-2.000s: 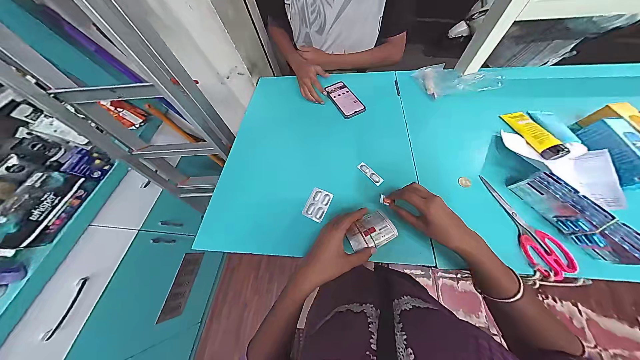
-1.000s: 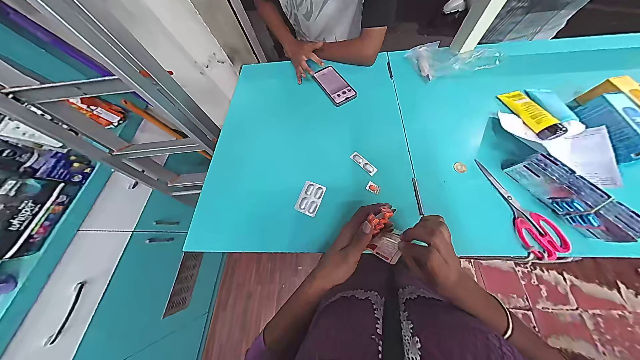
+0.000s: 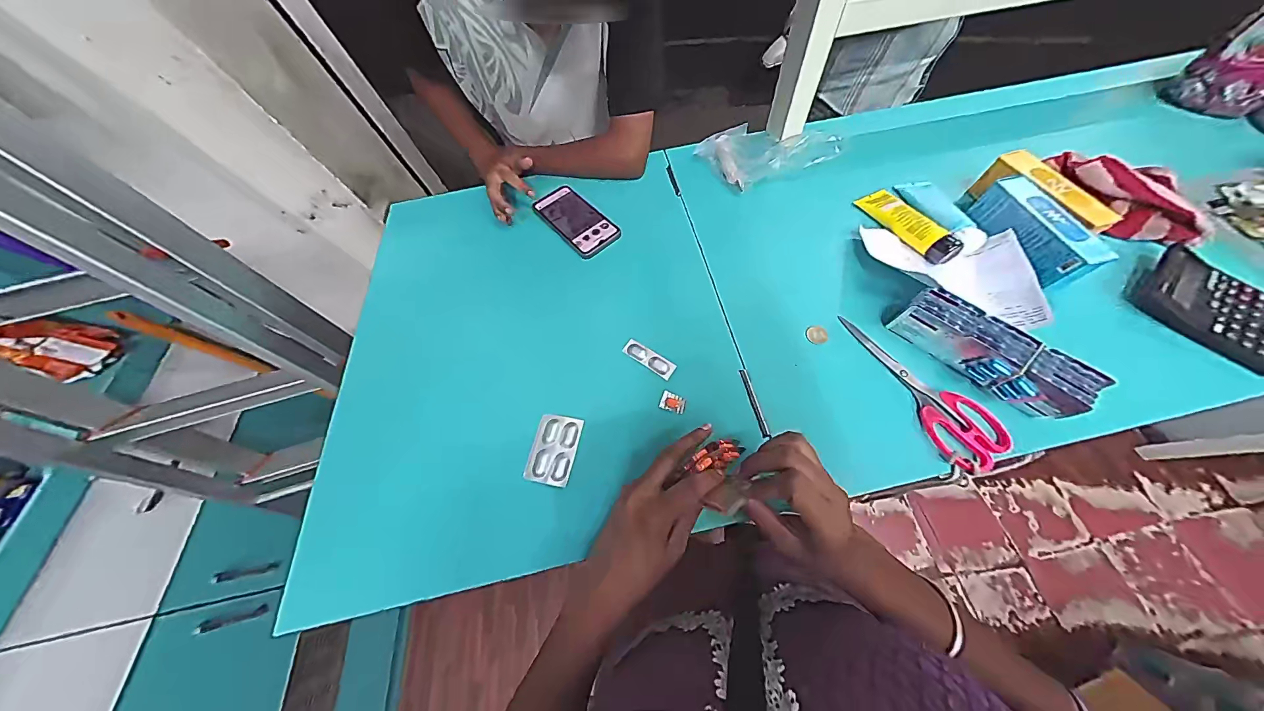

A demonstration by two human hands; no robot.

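Near the table's front edge, my left hand (image 3: 657,504) grips a bundle of orange blister strips (image 3: 713,457). My right hand (image 3: 802,494) is right beside it, its fingers bent at the bundle's lower end; what they pinch is too blurred to tell. Just beyond the hands lies a small cut blister piece with an orange pill (image 3: 672,402). A two-pill silver blister piece (image 3: 649,359) lies farther back, and a four-pill silver blister piece (image 3: 553,450) to the left. To the right of my right hand are scissors with pink handles (image 3: 963,430), blades apart from the hand.
A coin (image 3: 817,335), banded blue blister strips (image 3: 1002,355), a yellow tube (image 3: 908,225), boxes (image 3: 1042,227), papers (image 3: 1002,281) and a calculator (image 3: 1200,304) lie right. Across the table (image 3: 444,395), a person's hand (image 3: 508,183) is beside a smartphone (image 3: 577,221). A hinge (image 3: 754,403) marks the table seam.
Two seconds ago the small orange-pill piece was in my right hand; it now lies on the table. The bundle in my left hand now shows its orange side, with my right hand close against it.
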